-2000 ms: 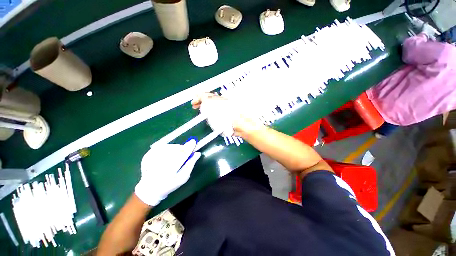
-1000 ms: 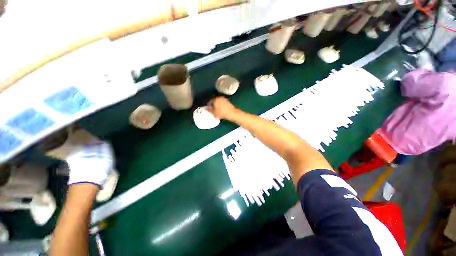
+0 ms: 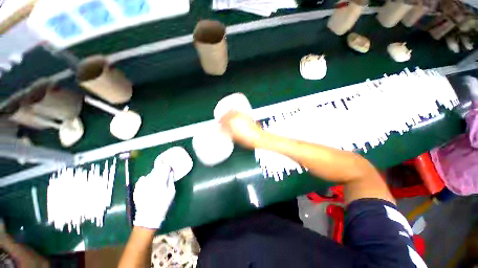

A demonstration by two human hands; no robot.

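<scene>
My left hand [image 3: 153, 196], in a white glove, has its fingertips at the lower edge of a cream moulded part [image 3: 178, 159] on the near green strip. A small bluish thing shows at its fingers, too small to name surely. My right hand [image 3: 240, 127], bare and blurred, grips the lower edge of a second cream part [image 3: 233, 103] above the pale rail; its fingertips are partly hidden. A third cream part [image 3: 212, 149] lies just below it. White tubes lie in a large row [image 3: 356, 115] at right and a smaller pile [image 3: 78, 198] at left.
A small hammer [image 3: 128, 183] lies beside the left pile. Beyond the rail [image 3: 141, 141] stand beige housings [image 3: 212, 52], cream parts [image 3: 313, 67] and a part with a tube [image 3: 126, 124]. Red stools [image 3: 427, 175] and a pink sleeve [image 3: 458, 165] are at right.
My left hand has come back from the far-left housings to the near strip. My right hand has drawn nearer from the far strip. Three cream parts now lie around my hands.
</scene>
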